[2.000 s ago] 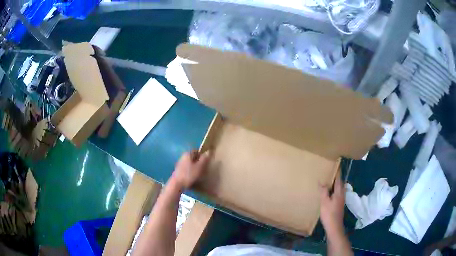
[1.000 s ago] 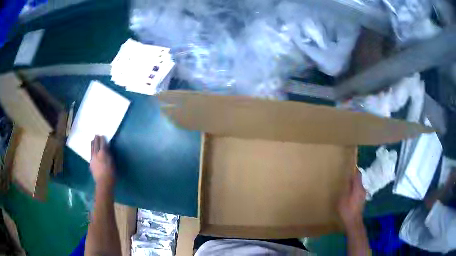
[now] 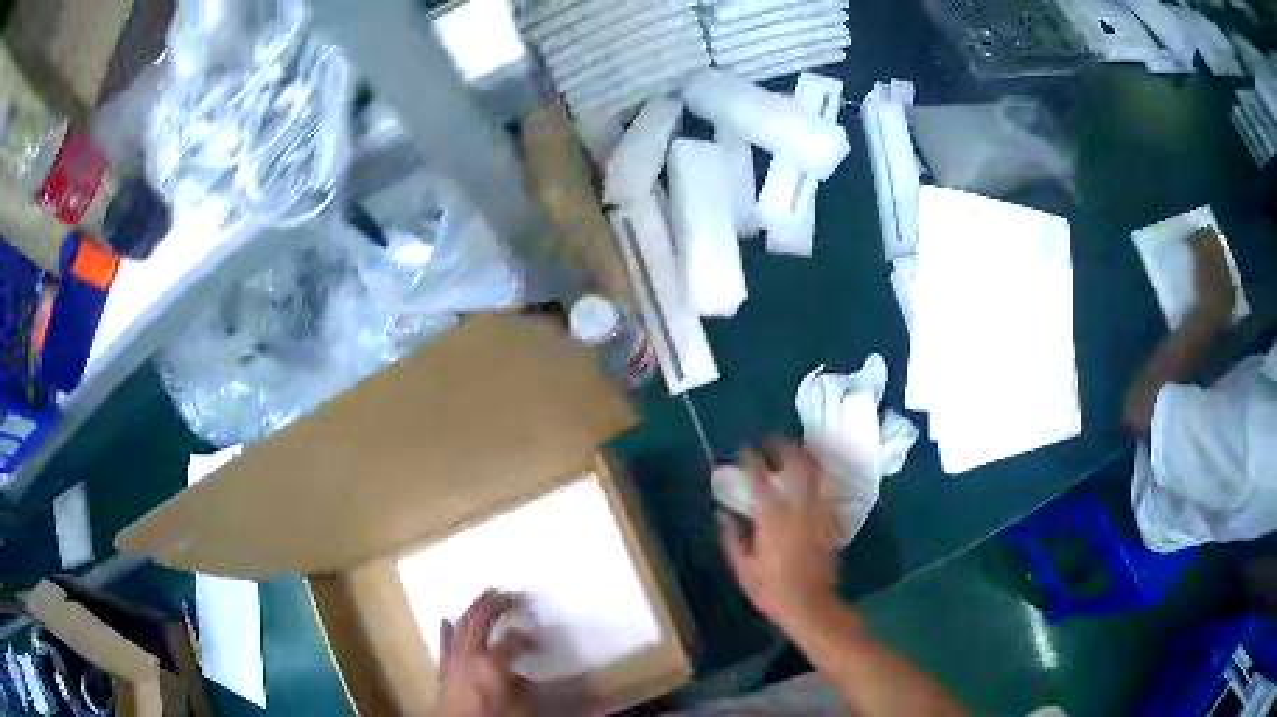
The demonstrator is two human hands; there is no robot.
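Observation:
An open brown mailer box (image 3: 637,567) lies at lower centre, its lid raised on the far side. A flat white sheet (image 3: 553,574) lies inside it. My left hand (image 3: 483,651) rests on this sheet with fingers apart, cut off by the lower edge. My right hand (image 3: 784,532) is right of the box, beside a crumpled white cloth (image 3: 847,434). It is blurred, and a small white thing shows at its fingertips; whether it grips this or the cloth is unclear.
White foam pieces (image 3: 705,224) and a white-capped bottle (image 3: 595,319) lie beyond the box. White rectangular sheets (image 3: 994,329) lie right. Clear plastic bags (image 3: 322,322) are behind the lid. Another person's hand (image 3: 1197,315) touches a white piece at far right.
The view has turned right. A white sheet now lies in the box, which was empty before. My left hand has moved into the box; my right hand has left its side wall for the cloth.

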